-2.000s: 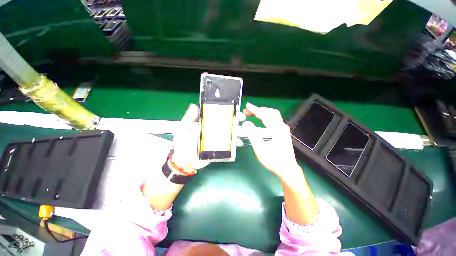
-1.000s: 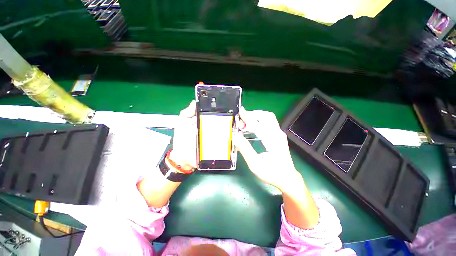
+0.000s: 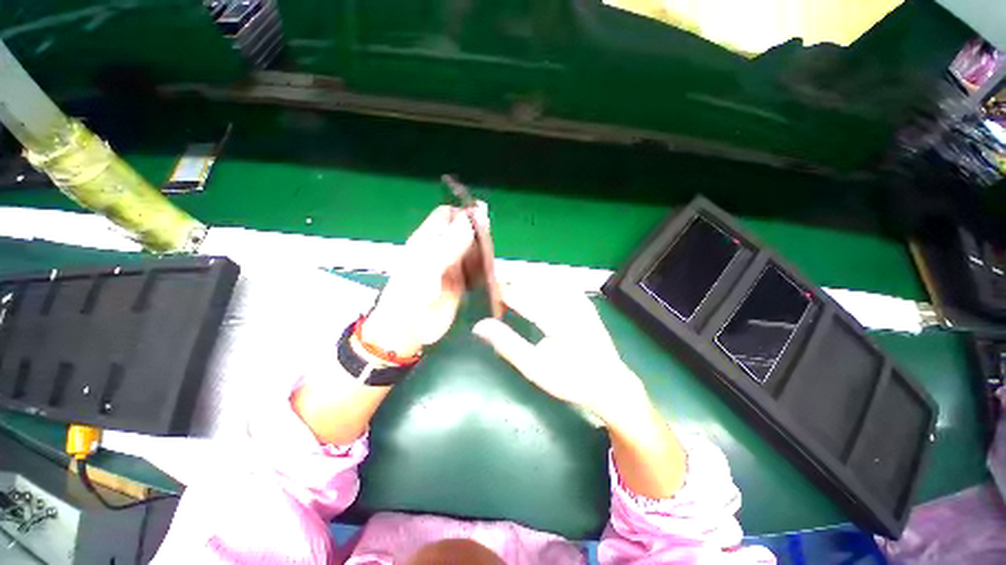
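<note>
A smartphone unit is held up over the green mat and seen nearly edge-on, so neither face shows clearly. My left hand is closed around it, with a dark and red-orange band on the wrist. My right hand is just right of the phone's lower end, thumb close to its edge; whether it touches is unclear. The black phone tray lies at the right, slanted, with glossy phone panels in its two upper pockets and none in its two lower ones.
A second black tray lies at the left on white paper. An orange plug with black cable is below it. A yellow-taped post stands at upper left. A small pale-and-dark part lies on the green belt.
The phone has turned from showing its open back to nearly edge-on. My left hand has turned with it. My right hand has shifted down slightly, its thumb now near the phone's lower end.
</note>
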